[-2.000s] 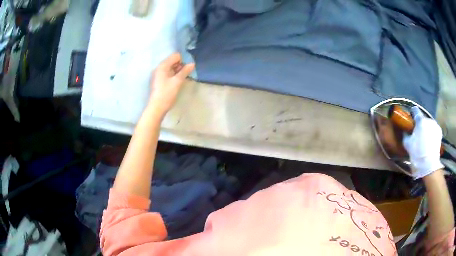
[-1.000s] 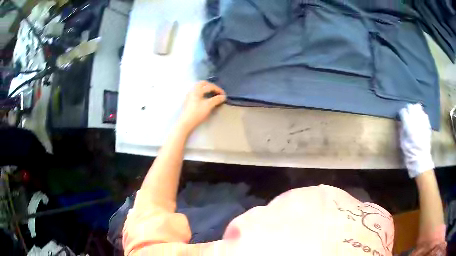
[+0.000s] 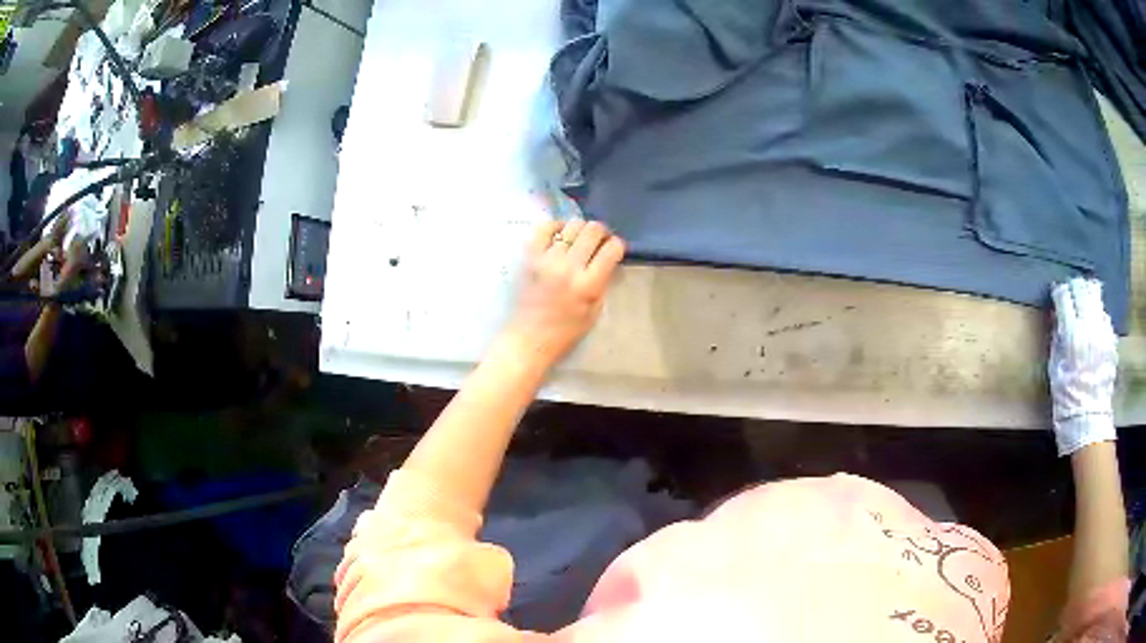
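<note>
A dark grey-blue garment [image 3: 779, 163] lies spread over the pale pressing table [image 3: 754, 364], its long straight hem towards me. A squarish pocket or flap [image 3: 1043, 176] shows near its right end. My bare left hand [image 3: 576, 270], with a ring, holds the hem's left corner between thumb and fingers. My right hand [image 3: 1083, 358], in a white glove, is at the hem's right end; its fingertips touch the cloth edge, and whether they pinch it is hard to tell. The iron is not in view.
A pale tan block [image 3: 456, 86] lies on the table's white left part. A tool-strewn dark bench [image 3: 207, 214] and a small display [image 3: 308, 258] are at left. Another person's arm [image 3: 44, 329] shows at far left. Crumpled grey-blue cloth [image 3: 566, 521] lies below the table's near edge.
My right hand has let go of the iron, which has left the view, and is now at the hem's right end. The hem lies straighter. The whole view has shifted.
</note>
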